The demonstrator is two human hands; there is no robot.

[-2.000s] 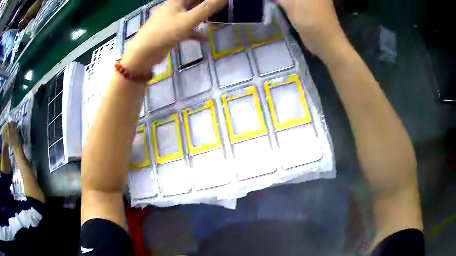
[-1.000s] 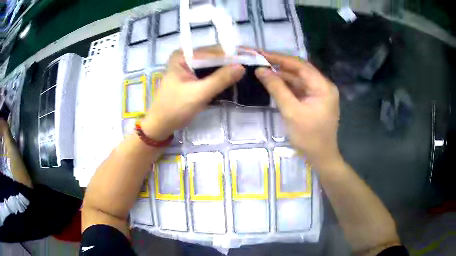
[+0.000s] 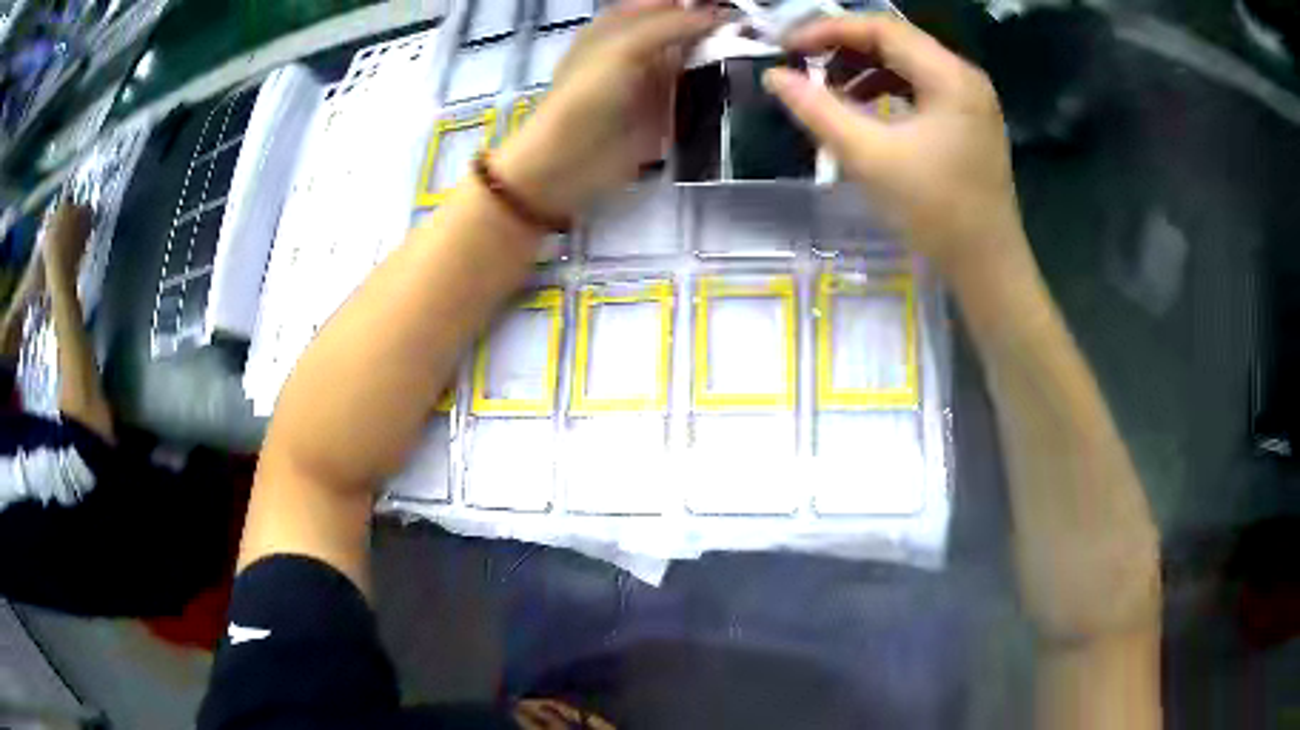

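Observation:
My left hand (image 3: 606,107) and my right hand (image 3: 912,121) hold an adhesive sheet (image 3: 770,129) between them at the top centre. The sheet shows black rectangles with thin white borders, and white strip material lies along its upper edge at my fingertips. Below it, yellow-bordered housings (image 3: 747,402) lie in a row on a white tray liner (image 3: 684,539). Each has a pale window in its upper part. The left fingertips are blurred, and the housings under my hands are partly hidden.
A stack of spare black-grid adhesive sheets (image 3: 264,200) lies at the left, beside white window sheets (image 3: 342,214). Another person's arm (image 3: 71,314) reaches in at the far left. A translucent scrap (image 3: 1158,260) lies on the dark bench at the right.
Both hands have moved up in the view with the black sheet. The large white strip loop above it no longer stands up in view. The housings also appear higher as the view shifted.

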